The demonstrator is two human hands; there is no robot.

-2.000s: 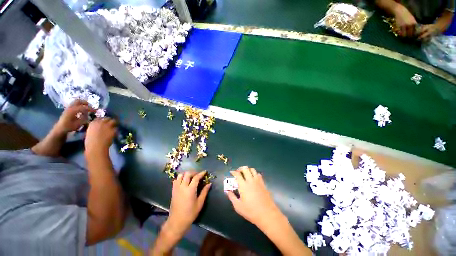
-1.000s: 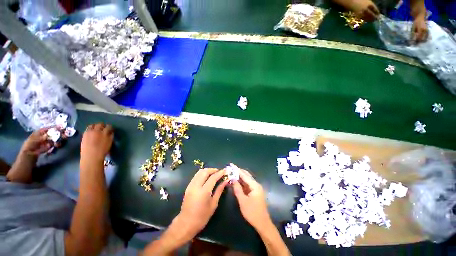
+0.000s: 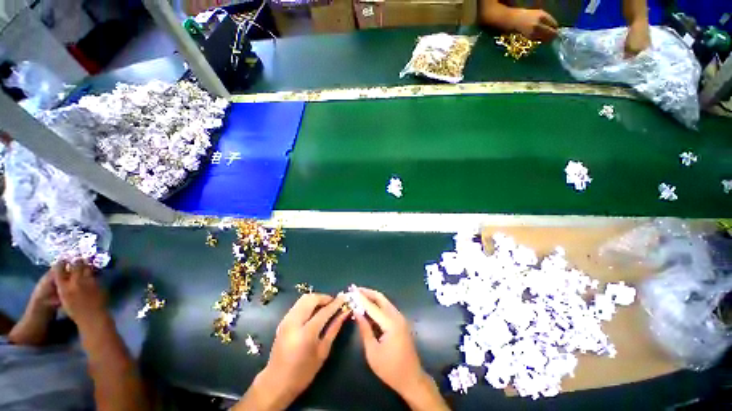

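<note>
My left hand (image 3: 303,335) and my right hand (image 3: 387,335) meet at the fingertips over the dark bench. They hold a small white housing (image 3: 354,302) between them, with a glint of gold on its left side. My fingers hide part of it. A loose pile of brass contacts (image 3: 245,269) lies to the left of my hands, with a single contact (image 3: 303,287) just above my left hand. A large pile of white housings (image 3: 526,317) lies to the right on a tan cardboard sheet (image 3: 650,361).
A green belt (image 3: 481,152) with scattered white pieces runs behind the bench. A blue board (image 3: 249,160) and a heap of white pieces (image 3: 152,132) are at left. A clear bag (image 3: 686,301) lies at right. Co-workers' hands are at far left and top right.
My hands were apart two seconds ago and are now together at the white housing. The view has shifted, showing more of the far bench. The left co-worker's hands have come together near the bag.
</note>
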